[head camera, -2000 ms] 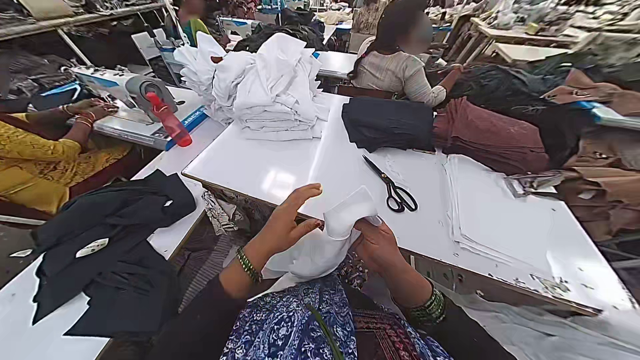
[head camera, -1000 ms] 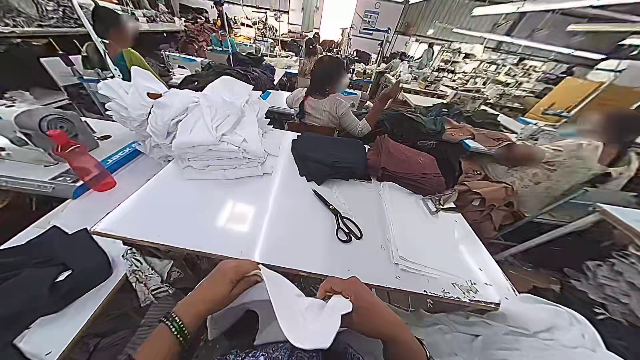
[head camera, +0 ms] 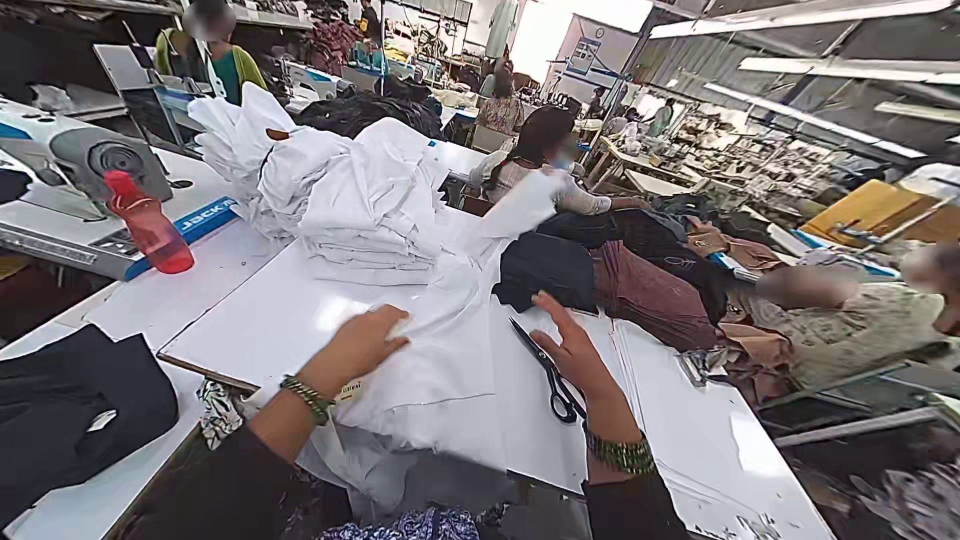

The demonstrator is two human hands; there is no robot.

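A white garment [head camera: 442, 375] lies spread over the white table between my hands, its far end raised and blurred beyond them. My left hand [head camera: 360, 345] is over the garment's left side, fingers spread; whether it touches the cloth is unclear. My right hand [head camera: 574, 349] has its fingers apart and grips nothing, above the table just right of the garment. Black-handled scissors [head camera: 551, 375] lie beside and partly under my right hand. A stack of folded white garments [head camera: 367, 225] stands behind my left hand. Folded dark cloth [head camera: 547, 270] lies beyond my right hand.
A sewing machine [head camera: 112, 165] and a red plastic bottle [head camera: 154, 229] stand at left. Black garments [head camera: 75, 412] lie on the near-left surface. Maroon folded cloth [head camera: 652, 292] and flat white fabric pieces [head camera: 675, 390] are at right. Seated co-workers [head camera: 540, 165] are beyond the table.
The white cloth, bunched between my fingers at the table's near edge before, is now spread across the table. My hands have moved forward over the table and their fingers have opened.
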